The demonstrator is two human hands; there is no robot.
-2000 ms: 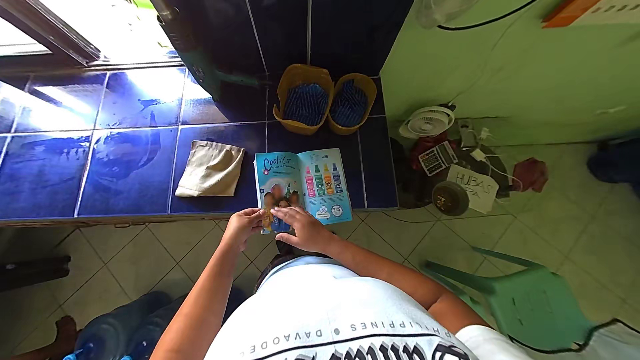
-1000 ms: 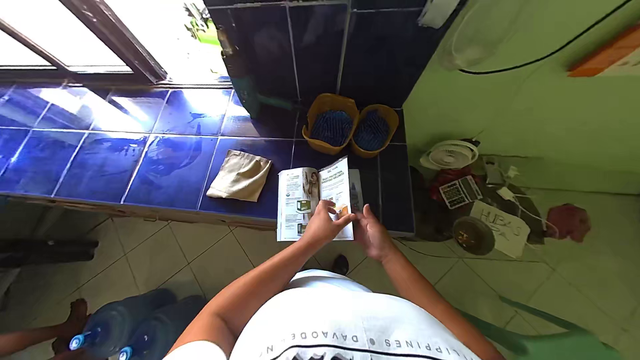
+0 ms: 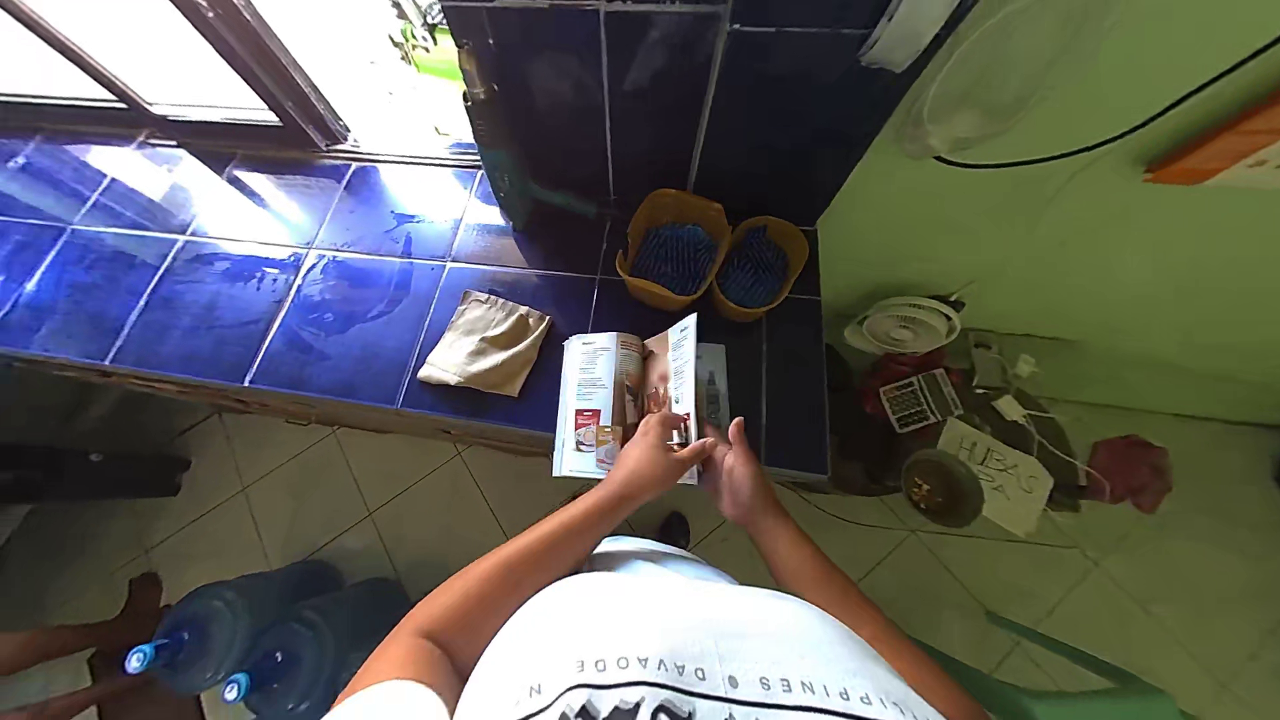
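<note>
An open magazine with printed pictures and text lies at the front edge of the blue tiled counter, one of its pages lifted upright. My left hand reaches over it, fingers on the raised page near its lower part. At the magazine's right side, my right hand is half open with its thumb up; whether its fingers touch the page edge I cannot tell. A folded beige cloth pouch rests to the left of the magazine. Behind it stand two yellow-brown containers with blue striped contents.
Large water bottles stand on the floor at lower left, beside another person's limb. A green plastic chair is at lower right. Right of the counter are a white fan, a calculator, cables and a handwritten cardboard sign.
The magazine shows different pages than in both earlier frames. My right hand has moved off the pages to their right side since two seconds ago. The view has shifted left.
</note>
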